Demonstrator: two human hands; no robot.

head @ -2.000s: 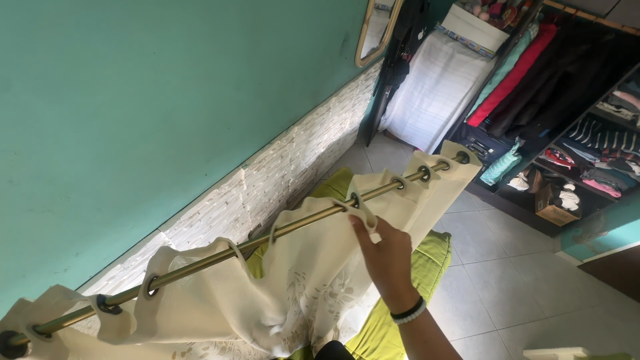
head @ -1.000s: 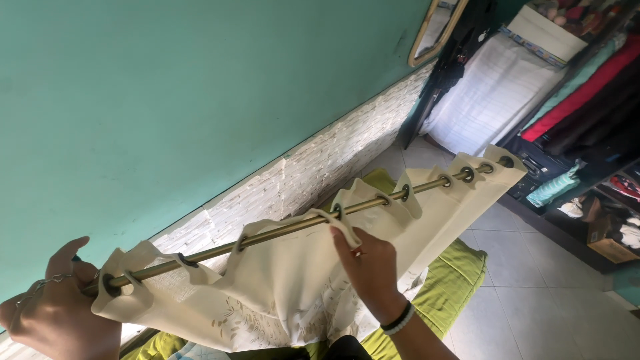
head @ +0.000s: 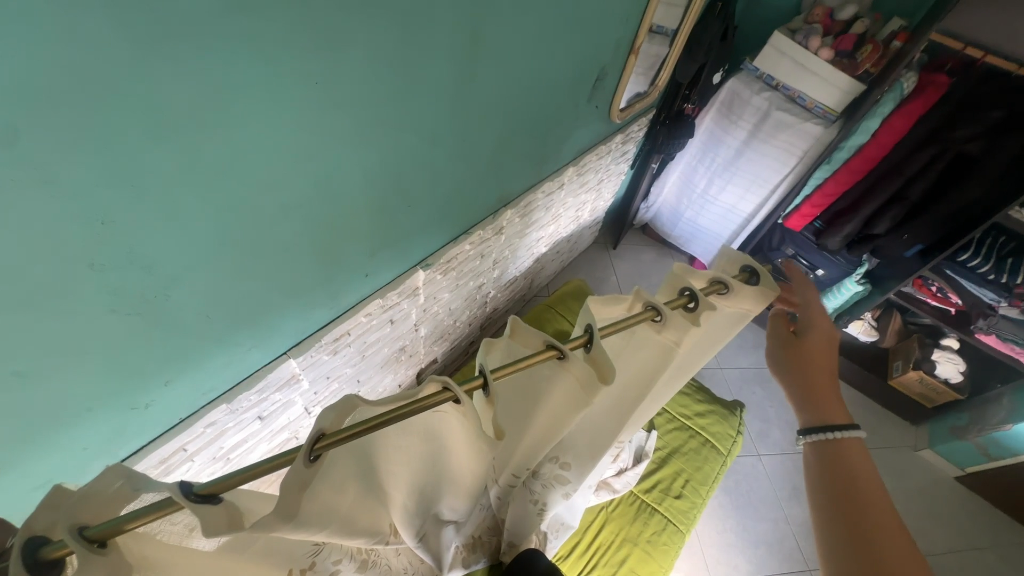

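A brass-coloured curtain rod [head: 408, 410] runs diagonally from the lower left to the right of centre. A cream curtain [head: 392, 456] with dark ring eyelets and a leaf print hangs from it in loose folds. At the rod's right end, just past the last eyelet, is my right hand [head: 802, 352], its fingertips around the tip and partly hidden. It wears a black band and a white bead bracelet. Only a brownish sliver shows at the left edge near the rod's other end; whether it is my left hand is unclear.
A green quilted cover [head: 680, 464] lies below the curtain. Along the left runs a green wall [head: 280, 176] with white stone cladding [head: 448, 304]. A framed mirror [head: 652, 60], a white-draped stand [head: 736, 152] and open wardrobe shelves [head: 952, 320] stand beyond.
My right hand has moved from the curtain's top edge near mid-rod to the rod's right end. My left hand, at the rod's left end one second ago, is no longer plainly visible.
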